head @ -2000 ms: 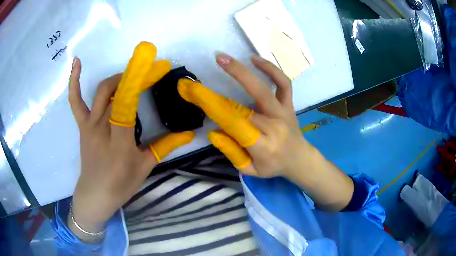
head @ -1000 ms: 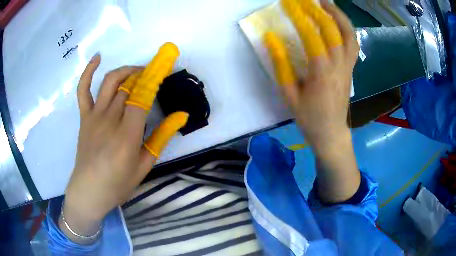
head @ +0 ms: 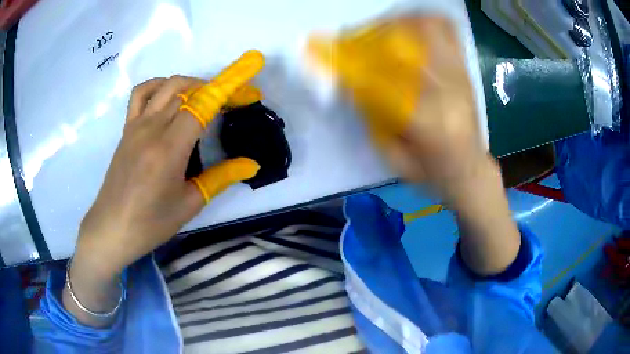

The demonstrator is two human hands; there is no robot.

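The black smartwatch (head: pixel 259 145) lies on the white foam mat (head: pixel 345 148). My left hand (head: pixel 141 162) grips it from the left, with yellow-cotted fingers at its top edge and the thumb on its lower left side. A small dark piece (head: pixel 193 162) shows beside my left palm; I cannot tell what it is. My right hand (head: pixel 421 97), also in yellow finger cots, is blurred above the mat, right of the watch. A blurred white patch (head: pixel 325 86) shows at its fingertips, perhaps a wipe. The cream pad is not visible.
Handwriting (head: pixel 103 48) is on the mat at upper left. A dark green bench (head: pixel 539 110) and shiny clear plastic (head: pixel 601 83) are at right. Another person's blue sleeve (head: pixel 594 176) is at the right edge. A brown box (head: pixel 532 166) sits below the bench edge.
My right hand moved from the watch to the cream pad, then back left toward the watch. My left hand stayed at the watch, its fingers shifting along the top edge.
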